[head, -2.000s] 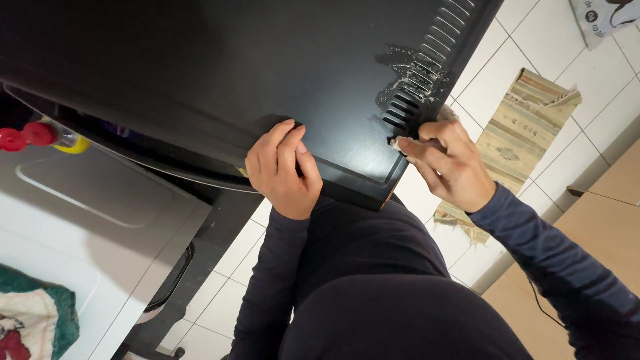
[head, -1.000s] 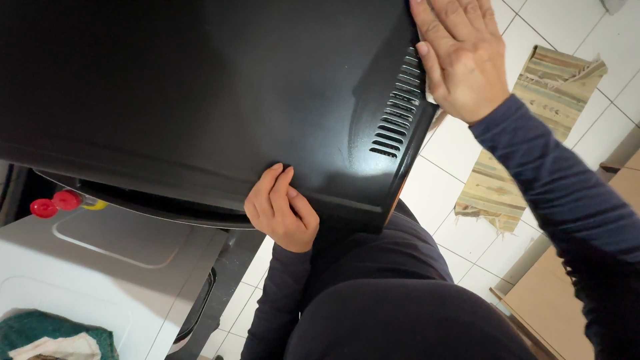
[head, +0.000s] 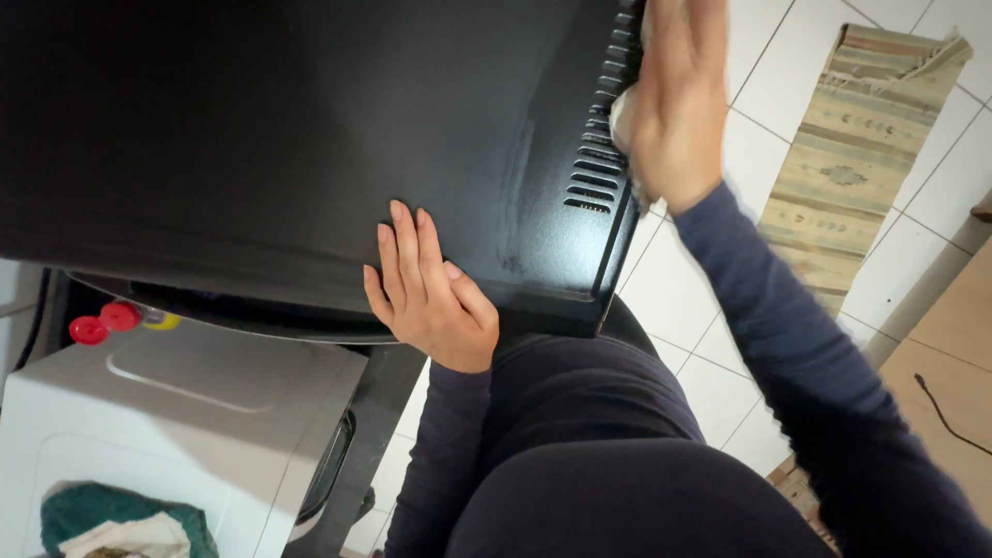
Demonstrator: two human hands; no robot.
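A black metal appliance casing [head: 325,155] with a row of vent slots [head: 593,186] along its right side fills the upper left of the head view. My left hand [head: 434,298] rests on the casing near its front edge, fingers spread, holding nothing. At the right edge, beside the slots, my right hand [head: 682,116] presses a white cloth or wipe [head: 622,120] against the casing; most of the wipe is hidden under the palm. Faint smears show on the surface left of the slots.
A white appliance [head: 201,403] stands at lower left, with a green and white cloth [head: 116,519] on it and red-capped containers [head: 105,322] behind. A striped rug [head: 860,163] lies on the white tiled floor. A cable [head: 949,422] lies on a wooden surface at right.
My right hand has moved up along the casing's right edge from the front end of the slots. The whitish foam or wet residue around the slots is gone. My left hand has stayed near the front edge.
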